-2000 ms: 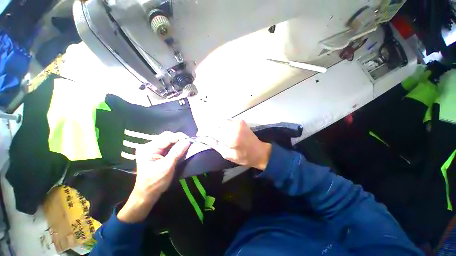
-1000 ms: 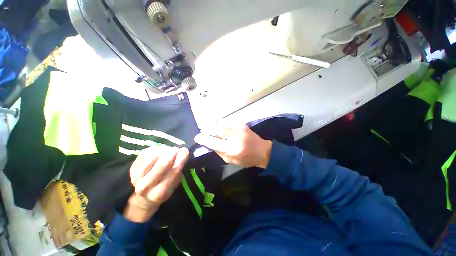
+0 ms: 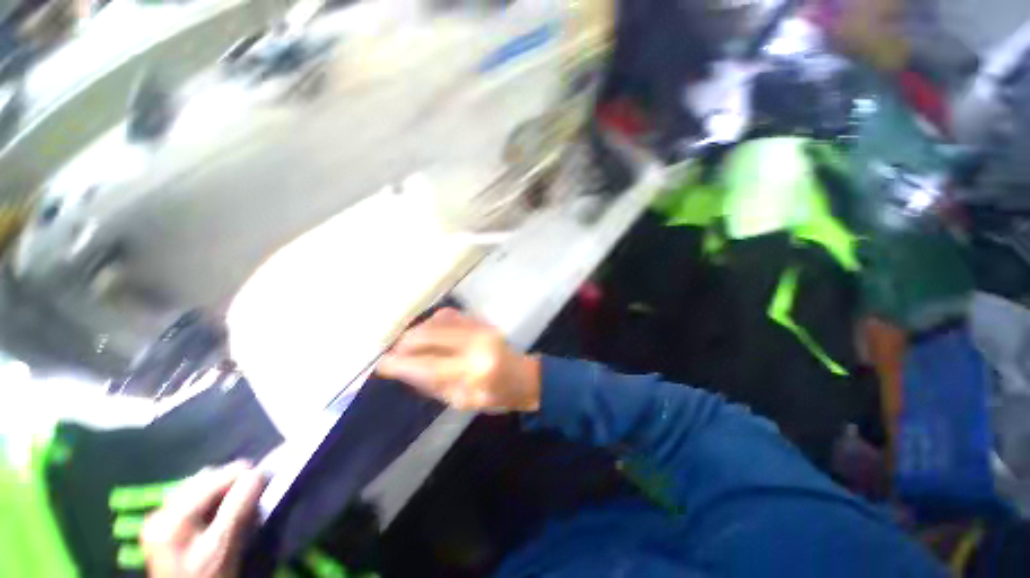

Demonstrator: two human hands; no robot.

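Note:
The view is badly blurred. A black garment panel [image 3: 124,452] with neon-green stripes lies at the lower left, on the machine table. My left hand [image 3: 206,522] is at the bottom left on the panel beside the stripes, cut off by the lower edge, fingers bent onto the cloth. My right hand [image 3: 461,359] is at the centre, at the far end of a dark strip [image 3: 367,435] that runs between the hands, its fingers closed on the strip's end. The sewing machine [image 3: 260,169] fills the upper left.
Neon-green pieces [image 3: 779,186] and black cloth [image 3: 723,316] are piled right of the table edge [image 3: 565,265]. A blue object [image 3: 943,406] stands at the far right. A red thing [image 3: 623,117] is behind the machine's end.
The view has swung right, so the machine and both hands sit further left. My hands have moved apart, with the dark strip stretched between them.

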